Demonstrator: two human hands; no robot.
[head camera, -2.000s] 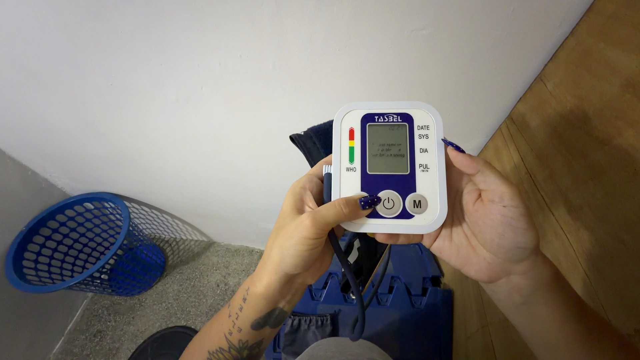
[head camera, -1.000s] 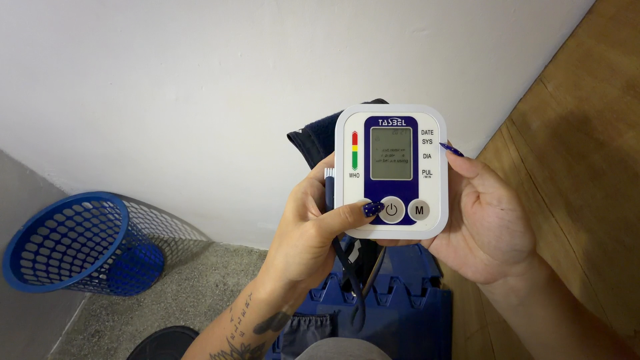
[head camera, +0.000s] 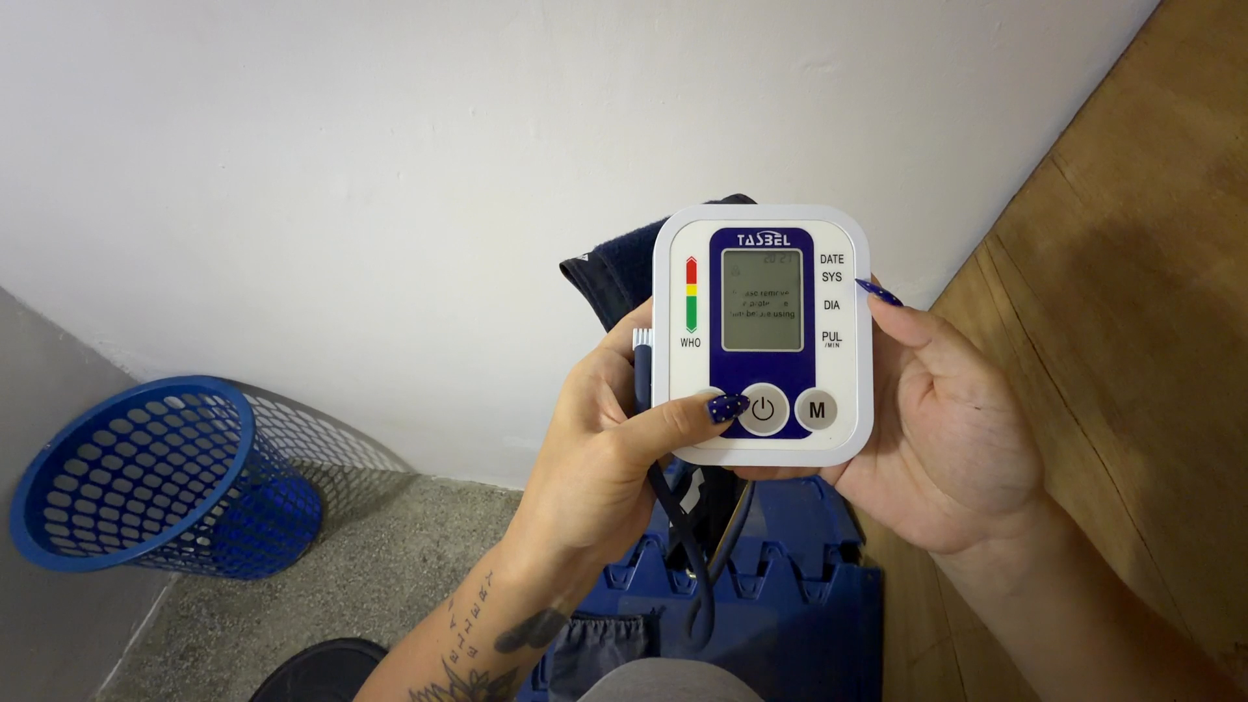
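A white and blue Tasbel blood pressure monitor (head camera: 762, 375) faces up between my two hands, its grey display showing faint marks. My left hand (head camera: 595, 448) grips its left side, with the thumb across the lower left button, its nail tip beside the power button. My right hand (head camera: 951, 429) supports the right edge, thumb near the printed labels and fingers partly hidden behind. A dark air hose (head camera: 694, 575) runs from the plug on the left side down in a loop. Behind the monitor shows a dark blue fabric cuff (head camera: 614, 271), mostly hidden.
A blue perforated plastic basket (head camera: 239, 458) stands at left by the white wall (head camera: 390, 195). Below the hands is a blue plastic surface with notched edges (head camera: 780, 604), with a dark gathered cloth (head camera: 600, 648). A round black object (head camera: 322, 673) is at the bottom, wooden boards (head camera: 1121, 390) at right.
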